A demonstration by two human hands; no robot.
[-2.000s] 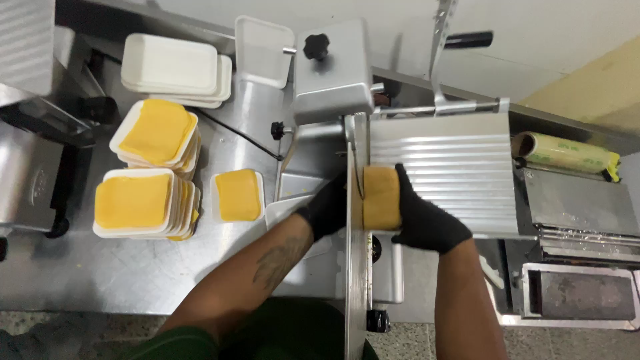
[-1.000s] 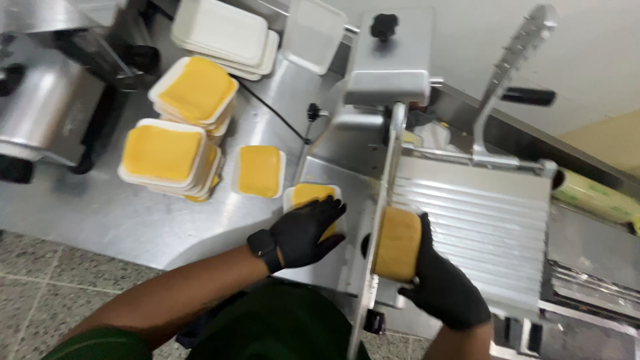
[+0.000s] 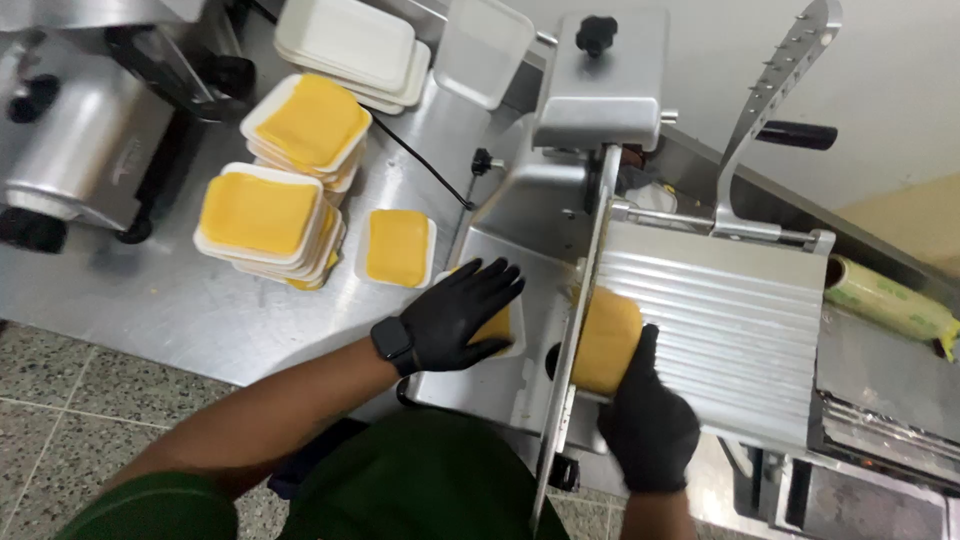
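My left hand (image 3: 465,315), in a black glove, lies spread over yellow slices (image 3: 493,328) on a white tray (image 3: 516,339) at the slicer's left side. My right hand (image 3: 649,416), also gloved in black, grips a yellow block, likely cheese (image 3: 606,341), against the guide plate and blade edge of a meat slicer (image 3: 600,82). Its ribbed metal carriage (image 3: 720,330) extends to the right of the block. A single tray of yellow slices (image 3: 397,247) rests left of the slicer. Fingertips of the right hand are partly hidden behind the block.
Two stacks of filled trays (image 3: 259,214) (image 3: 311,124) stand at the left. Empty white trays (image 3: 349,41) and a translucent tray (image 3: 484,52) lie behind. A second machine (image 3: 82,127) is far left, a black cable (image 3: 420,161) crosses the table, and a film roll (image 3: 889,296) sits right.
My left hand has moved from beside the blade to the tray left of it, which shows one second ago. My right hand stays on the block. The view has shifted.
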